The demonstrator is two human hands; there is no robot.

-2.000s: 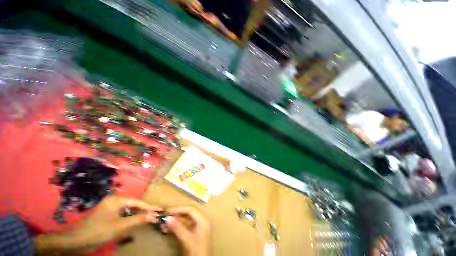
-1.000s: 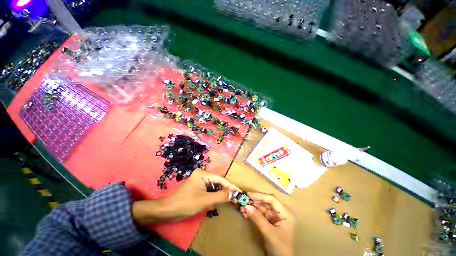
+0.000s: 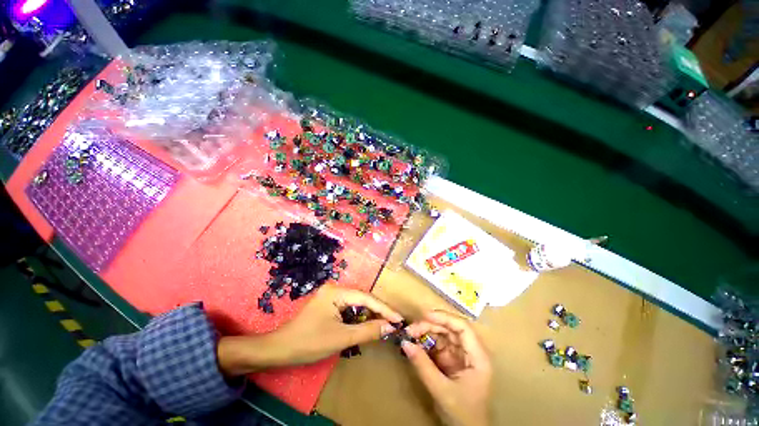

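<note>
My left hand (image 3: 320,333) and my right hand (image 3: 449,359) meet over the seam of the red mat and brown board. Between their fingertips they hold a small circuit board module (image 3: 408,336), mostly covered by fingers. More small dark pieces (image 3: 356,314) sit within my left fingers. A heap of tiny black parts (image 3: 301,260) lies on the red mat (image 3: 179,270) just beyond my left hand. A clear tray with many green modules (image 3: 337,179) lies behind the heap. Several loose modules (image 3: 568,358) lie on the brown board (image 3: 516,399) to the right.
A white box (image 3: 437,281) with a red-orange tube (image 3: 452,256) lies beside white paper (image 3: 512,279) and a small bottle (image 3: 545,256). A purple tray (image 3: 100,195) and crumpled clear trays (image 3: 195,96) are at left. A pale rail (image 3: 533,218) borders the green bench (image 3: 466,154).
The view has swung from a blurred, tilted angle to a steadier one. The green module face seen between my fingertips a second ago is now mostly hidden, with the fingers closed around it.
</note>
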